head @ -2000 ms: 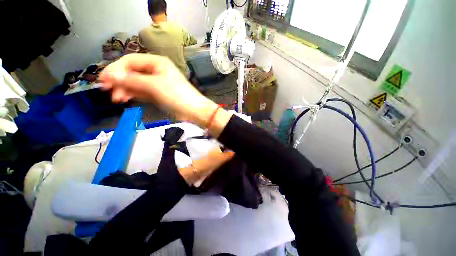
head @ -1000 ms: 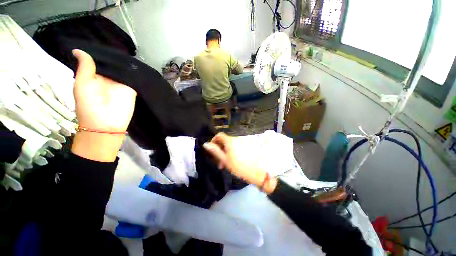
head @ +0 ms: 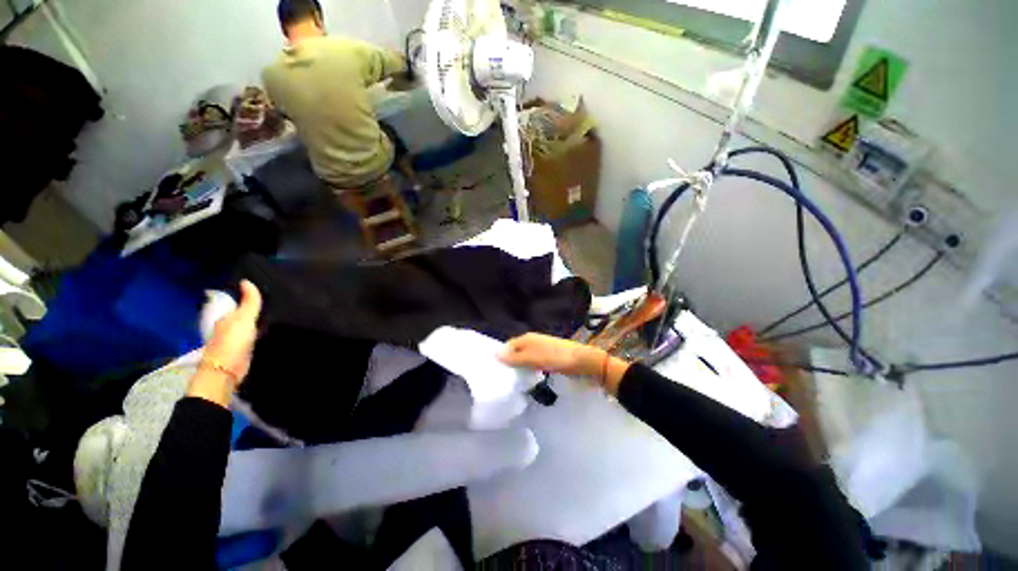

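A black garment [head: 413, 292] is stretched across the table between my hands, with a white lining or interfacing patch [head: 474, 363] at its near right edge. My left hand [head: 232, 335] grips the garment's left end. My right hand [head: 547, 355] holds the white patch. The pale sleeve board [head: 380, 474] lies in front of the garment, nearer to me; a bit of its blue base [head: 248, 547] shows below. More black cloth [head: 430, 524] hangs below the sleeve board.
The steam iron's orange-brown handle [head: 639, 323] is at the table's right side. Blue and black hoses [head: 854, 268] loop at right. A round cream pad [head: 101, 455] is at the left corner. Behind are a standing fan [head: 491, 67], a seated person [head: 333, 100] and blue bins [head: 145, 296].
The garment has come down from its raised position at left and is now spread across the table. My left hand has lowered and turned over. The white patch is now in my right hand.
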